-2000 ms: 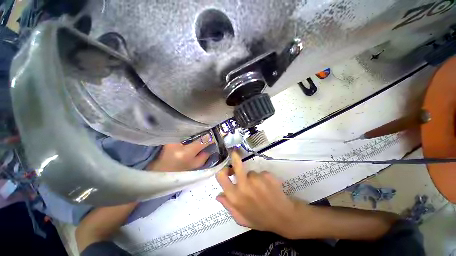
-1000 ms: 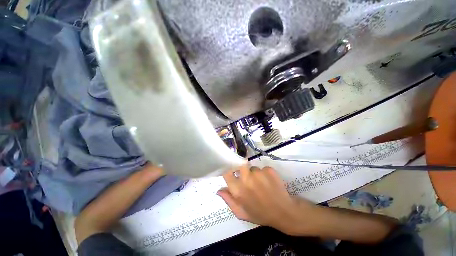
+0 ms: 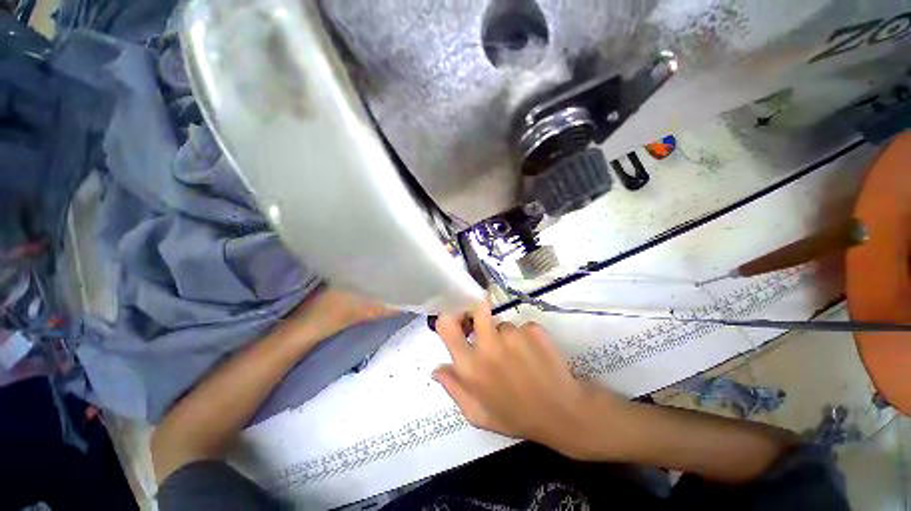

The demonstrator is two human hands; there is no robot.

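Note:
The grey-blue garment piece (image 3: 170, 269) lies bunched at the left, its edge running along the table under my left forearm. My left hand (image 3: 350, 305) reaches behind the machine's pale cover; its fingers are hidden. My right hand (image 3: 504, 374) is at the front of the needle area, fingers bent, fingertips at the cover's lower end; I cannot tell if they pinch anything. The narrow grey binding tape (image 3: 679, 317) runs from the needle area right to the orange tape reel (image 3: 881, 269). The sewing machine head (image 3: 430, 100) hangs above my hands, with a black ribbed knob (image 3: 571, 183).
An awl (image 3: 804, 252) with a brown handle lies on the table at the right. Black snips (image 3: 630, 171) and an orange and blue item (image 3: 661, 148) lie behind the knob. A printed ruler scale (image 3: 639, 344) runs along the table's front part. Cloth scraps (image 3: 739, 394) lie below the table.
Since two seconds ago, the view has shifted, showing more cloth at the left, and my left fingers have gone out of sight behind the cover. My right hand stays near the needle area.

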